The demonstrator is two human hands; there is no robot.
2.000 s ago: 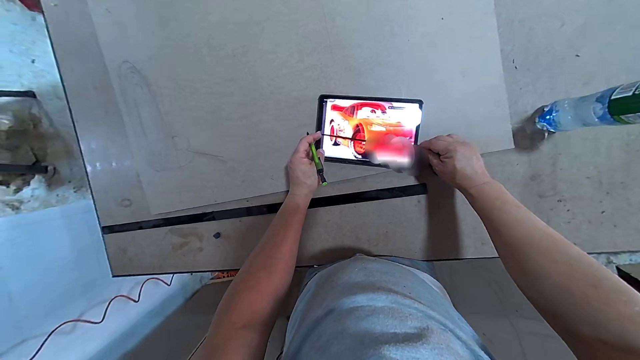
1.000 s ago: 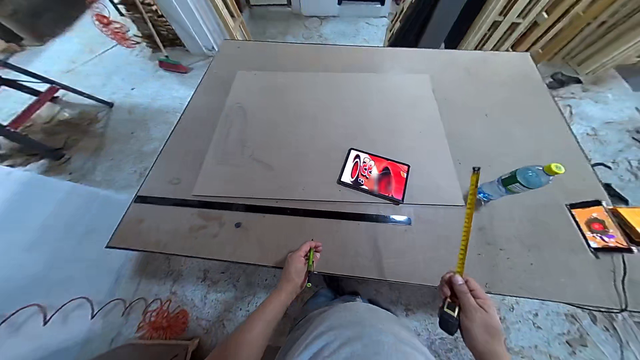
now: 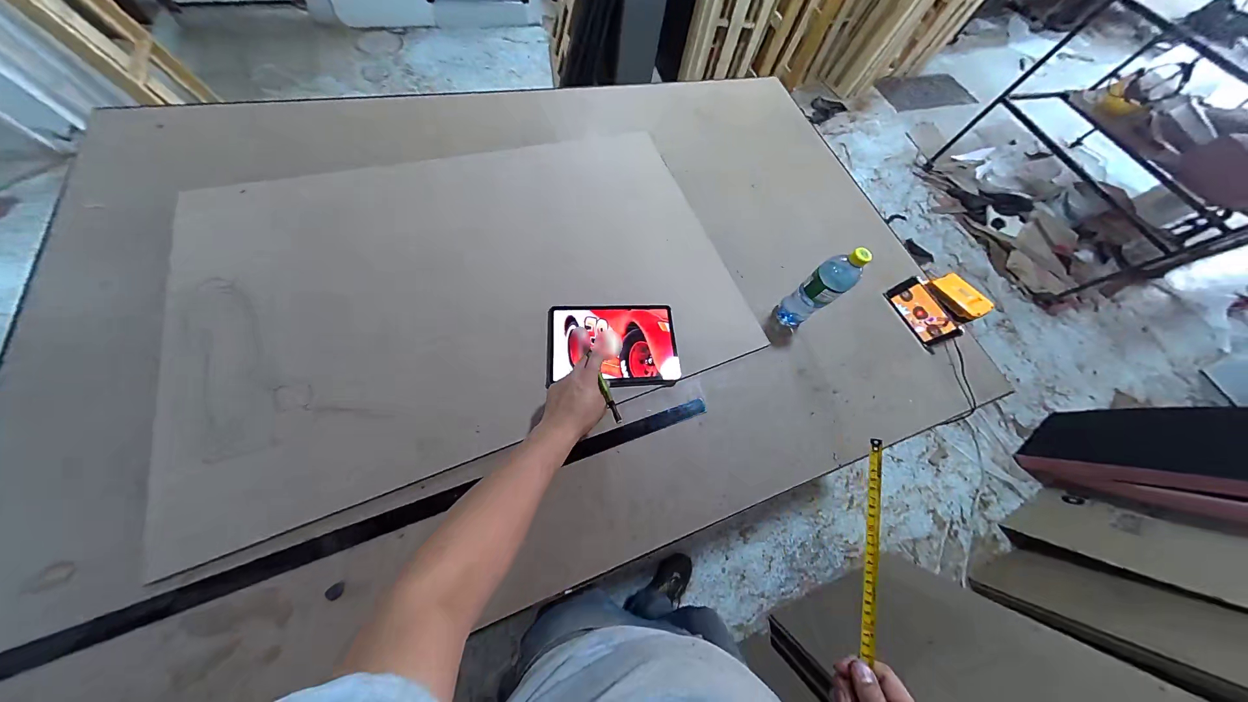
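My left hand point(image 3: 575, 398) reaches over the table to a tablet point(image 3: 639, 343) that shows a red cartoon car; its fingertips are at the screen. A slim green and black tool, perhaps a pen or marker point(image 3: 608, 398), is held in that same hand. My right hand point(image 3: 868, 681), partly cut off by the bottom edge, grips a yellow tape measure point(image 3: 871, 556) whose blade points away from me. The tape's case is out of view. Under the tablet lies a large flat sheet point(image 3: 439, 292) with faint drawn lines, and a dark strip point(image 3: 380, 526) runs along its near edge.
A plastic bottle with a yellow cap point(image 3: 824, 288) lies right of the tablet. Beyond it are a phone point(image 3: 923, 312) with a cable and a yellow case point(image 3: 961, 295). Stacked boards point(image 3: 1131, 546) stand at the lower right, a metal frame point(image 3: 1092, 156) at the upper right.
My left hand has moved from the table's near edge to the tablet. The tablet now lies at a different angle. My right hand still holds the extended tape. The view has swung right.
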